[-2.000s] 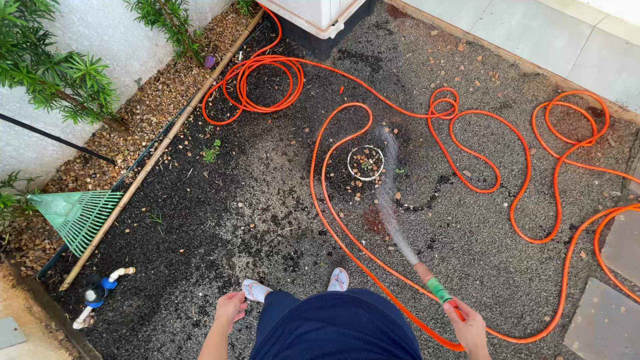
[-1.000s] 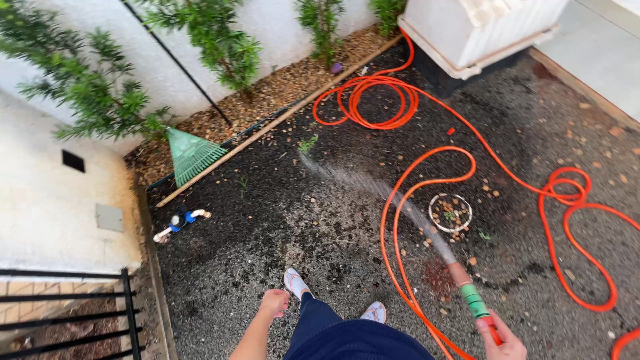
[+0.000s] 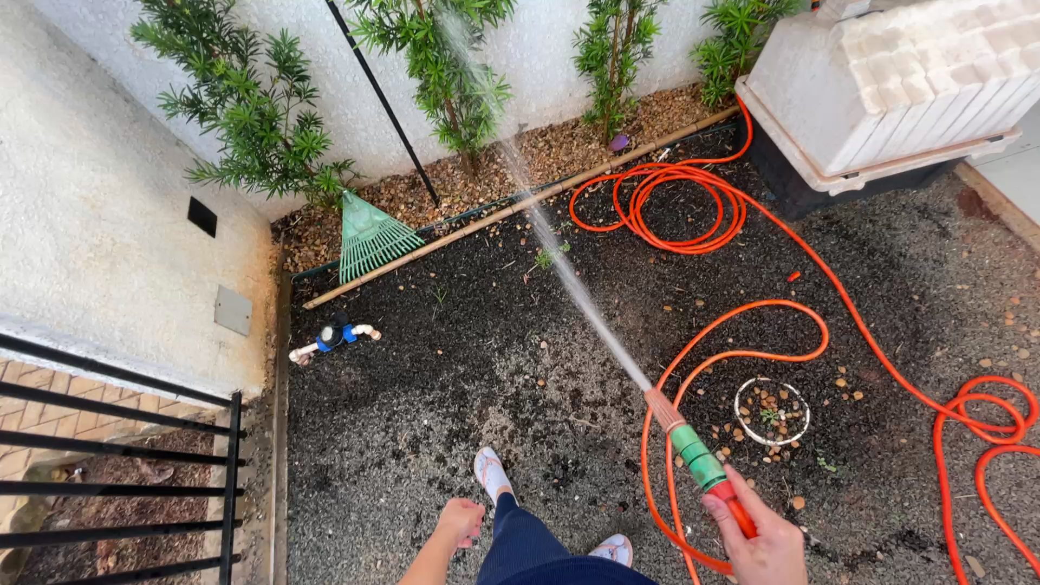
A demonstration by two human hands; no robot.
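Note:
My right hand (image 3: 760, 528) grips the red rear end of a hose nozzle (image 3: 699, 457) with a green body, at the lower right. A jet of water (image 3: 581, 301) leaves its tip and crosses the dark ground toward the middle shrub (image 3: 463, 81) by the white wall. The orange garden hose (image 3: 845, 301) runs in loops over the ground, with a coil (image 3: 682, 207) near the bamboo pole (image 3: 520, 207). My left hand (image 3: 461, 522), its fingers curled with nothing seen in them, hangs above the ground beside my leg.
A green leaf rake head (image 3: 370, 240) lies against the pebble bed at the pole's left end. A water meter with white pipe ends (image 3: 335, 335) sits on the ground. A white ring (image 3: 772, 410) surrounds pebbles. A black metal railing (image 3: 114, 449) stands lower left, a white plastic doghouse (image 3: 886, 89) upper right.
The water jet, bent over the ground before, now runs straighter and reaches up to a shrub at the wall. The view has swung toward the left wall and railing.

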